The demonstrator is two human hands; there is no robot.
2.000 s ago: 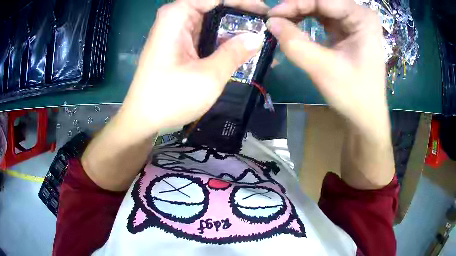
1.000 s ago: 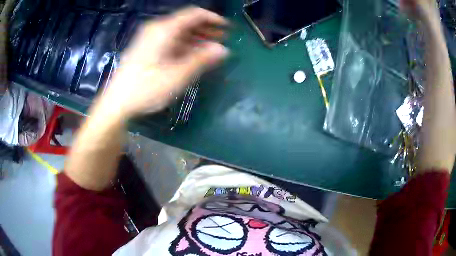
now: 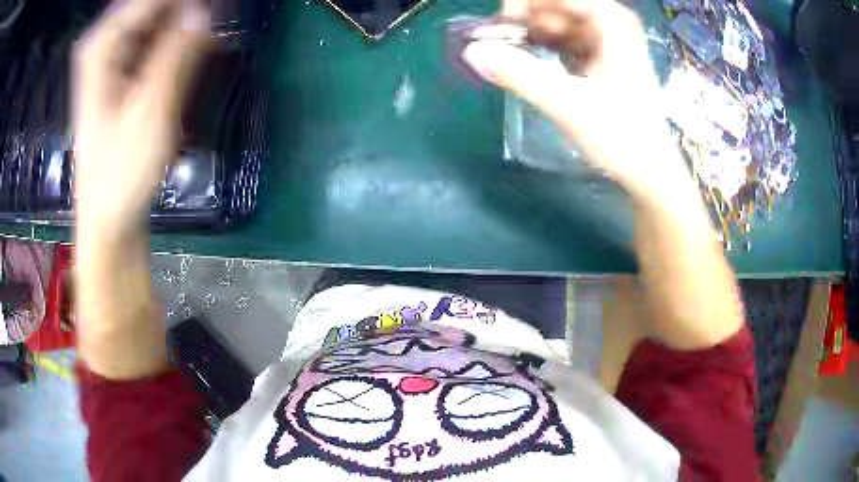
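My left hand (image 3: 137, 104) is over the black blister tray (image 3: 193, 193) at the left, blurred. A dark brownish shape lies against its fingers; I cannot tell whether the hand holds it. My right hand (image 3: 584, 80) is over the green mat, right of centre, with thumb and fingers bent. A dark blurred shape shows at its fingertips; I cannot tell whether it is held. A glittering heap of silver boards (image 3: 725, 113) with orange tails lies right of this hand.
A clear plastic sheet (image 3: 542, 141) lies partly under my right hand. A dark rectangle (image 3: 372, 14) with a pale rim is cut off at the top edge. Red stools and a dark object (image 3: 212, 362) stand below the green bench (image 3: 405, 216).
The black housing held two seconds ago is not clearly visible now. My left hand has moved left over the tray. My right hand has come back from the board heap towards the middle. The view has shifted.
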